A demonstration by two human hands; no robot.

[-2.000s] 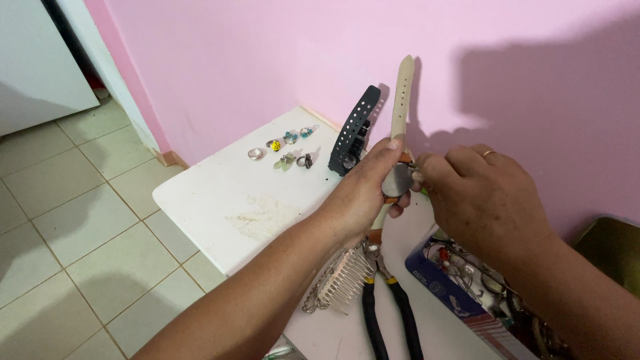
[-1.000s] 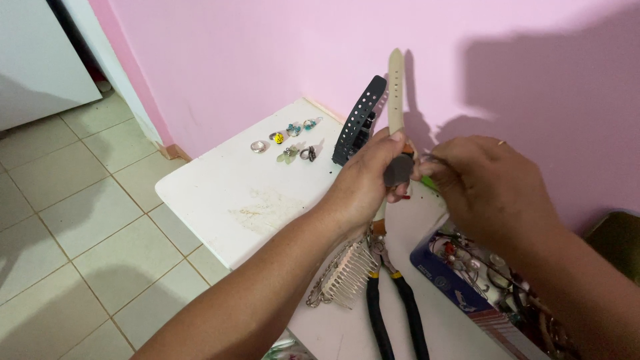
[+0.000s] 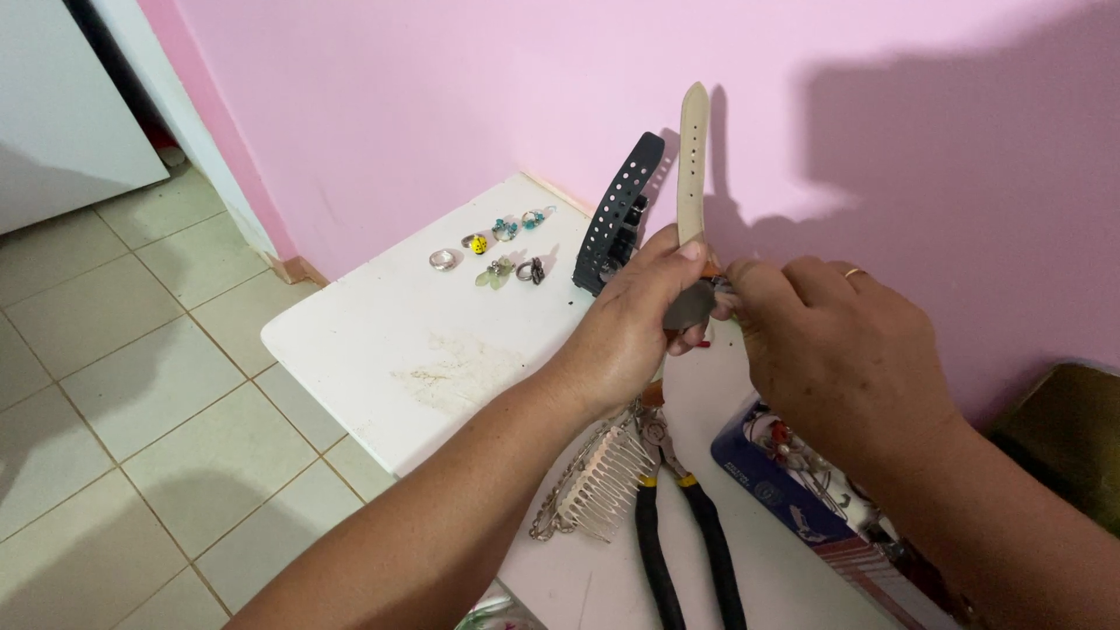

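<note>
My left hand [image 3: 643,306] grips a wristwatch by its round metal case [image 3: 689,304], with the beige punched strap [image 3: 693,162] standing up above the thumb. The fingers of my right hand [image 3: 822,332] are bent at the case's right edge; whether they pinch a small part or a tool there is hidden. Behind my left hand a black perforated watch strap [image 3: 621,206] stands on edge. Below the hands lie pliers with black handles [image 3: 652,534] and a metal hair comb [image 3: 604,486] beside a chain [image 3: 549,516].
Several rings [image 3: 443,260], one with a yellow bead [image 3: 477,244], lie on the white table [image 3: 350,350] at left. A blue box [image 3: 779,499] of jewellery stands under my right forearm. A pink wall [image 3: 420,96] rises behind the table, and a dark container [image 3: 1063,437] is at far right.
The watch case has tilted in my left hand and its face toward me looks darker than two seconds ago. My right hand has stayed close beside it.
</note>
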